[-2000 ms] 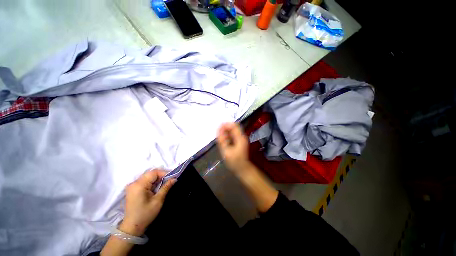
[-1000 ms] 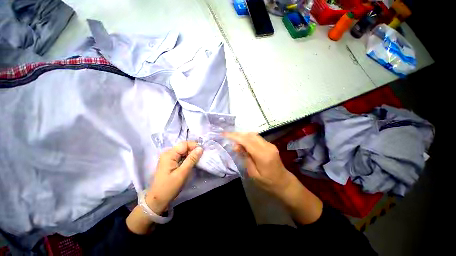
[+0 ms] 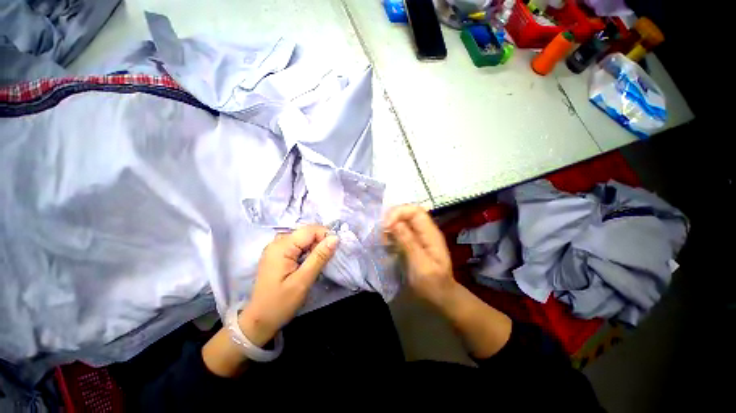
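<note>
A light grey-lilac work jacket [image 3: 137, 177] lies spread over the table from the left edge to the middle. A red-and-white check strip with dark navy tape [image 3: 97, 84] shows along its upper part. My left hand [image 3: 292, 270] pinches the fabric near the sleeve end between thumb and fingers. My right hand [image 3: 418, 250] is at the right edge of the same bunched fabric, its fingers curled and blurred. I cannot tell whether it holds the fabric or a small tool.
A smartphone [image 3: 425, 29], green box [image 3: 482, 45], orange bottle [image 3: 552, 53], red tray [image 3: 533, 29] and blue-and-white packet [image 3: 628, 95] are at the table's back right. A red crate [image 3: 569, 324] with grey garments [image 3: 597, 246] stands right. Another red crate [image 3: 93, 389] shows lower left.
The view has swung left since the earliest frame. My left hand has gone from the jacket's front edge to the sleeve end. Since one second ago, my right hand has moved slightly right.
</note>
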